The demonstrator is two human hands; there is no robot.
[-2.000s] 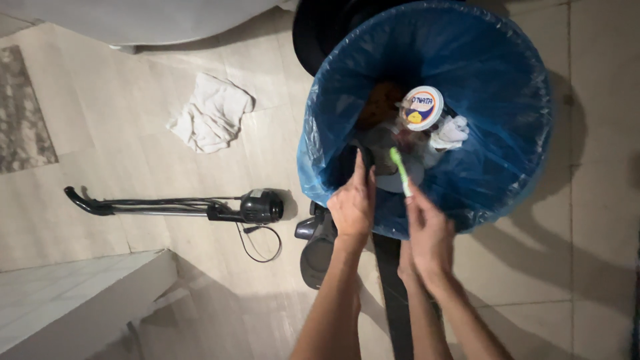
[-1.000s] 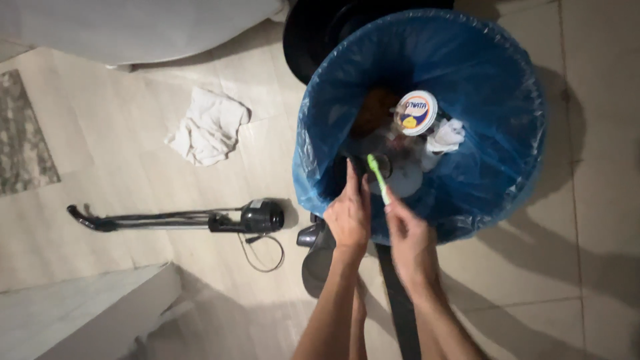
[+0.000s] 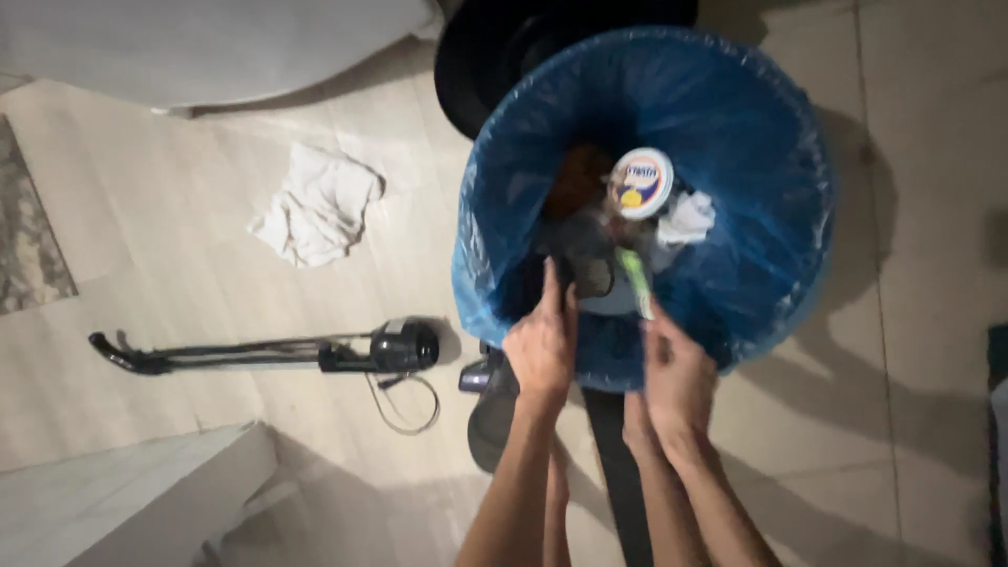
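A bin lined with a blue plastic bag (image 3: 756, 157) stands open below me, with a lidded white tub (image 3: 642, 183), crumpled white paper (image 3: 687, 218) and other refuse inside. Over its near edge, my left hand (image 3: 543, 346) grips a dark object (image 3: 524, 290), probably a vacuum part; its shape is lost in shadow. My right hand (image 3: 679, 366) holds a small green and white brush (image 3: 635, 276), like a toothbrush, with its head pointing into the bin. The brush is blurred.
A black upright stick vacuum body (image 3: 390, 345) with its cord lies on the tiled floor at left. Beyond it is a crumpled white cloth (image 3: 323, 206). A black round lid (image 3: 480, 71) lies behind the bin. A dark cylindrical part (image 3: 492, 433) sits beside my left forearm.
The brush in my right hand has shifted, going left and then back right over the bin. My left hand stays near the bin's near edge.
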